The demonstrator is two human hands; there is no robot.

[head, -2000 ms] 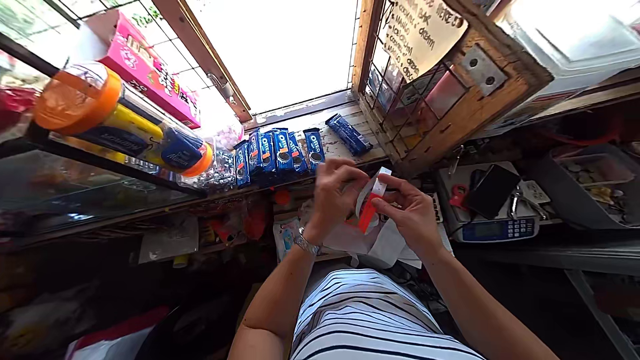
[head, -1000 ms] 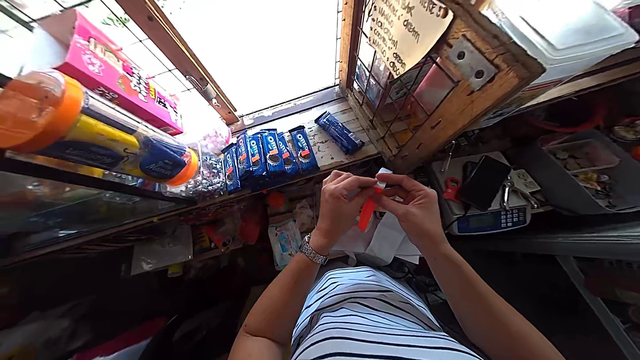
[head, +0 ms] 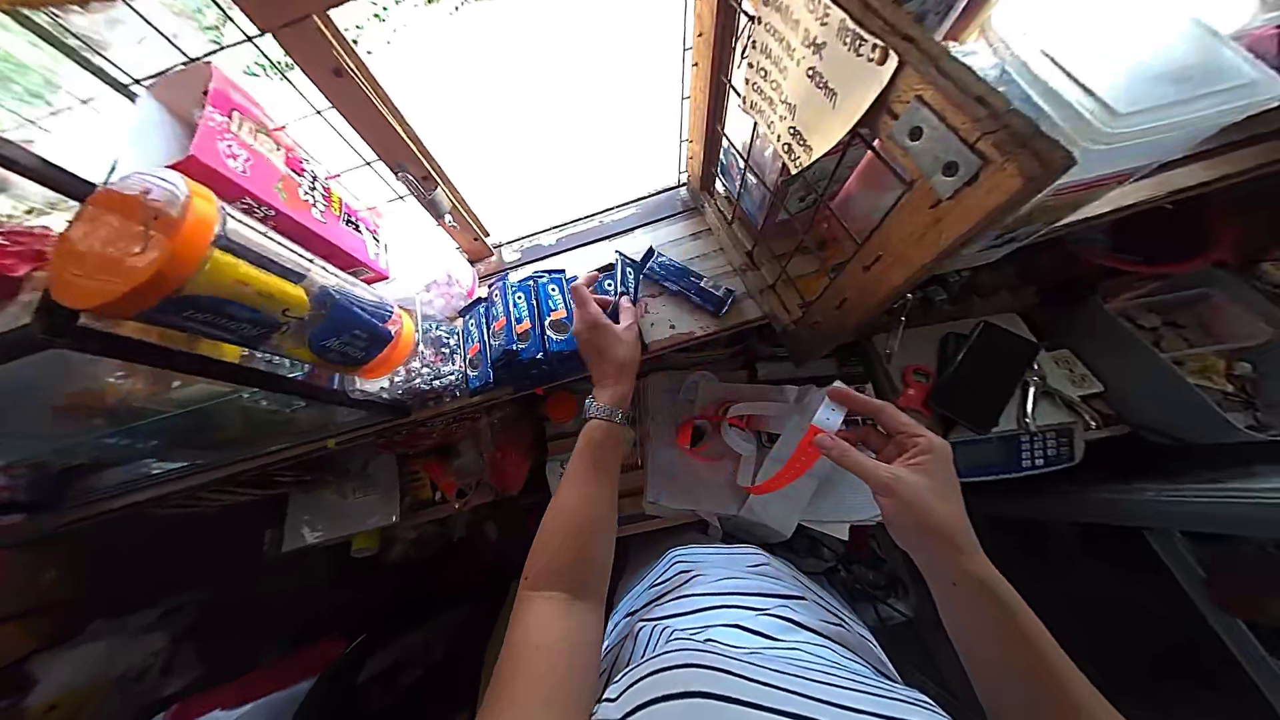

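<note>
My left hand (head: 608, 345), with a metal watch at the wrist, reaches to the window ledge and grips an upright blue Oreo packet (head: 627, 277) between thumb and fingers. Several more Oreo packets (head: 522, 318) stand side by side to its left; another blue packet (head: 687, 281) lies flat to its right. My right hand (head: 895, 455) pinches the white end of a strip with an orange-red part (head: 790, 465), which curves down to the left over papers and clear plastic (head: 690, 480).
An orange-lidded plastic jar (head: 250, 280) and a pink box (head: 285, 185) are at left. A wire-mesh wooden frame (head: 900, 240) with a handwritten sheet rises at right. Below it are a dark phone (head: 984, 376), a device with a keypad (head: 1018, 452), pliers (head: 1032, 400) and a grey bin (head: 1190, 370).
My left hand has left the strip and moved up to the Oreo packets, taking hold of one. The right hand still holds the strip, now lower and farther right, with its band hanging open.
</note>
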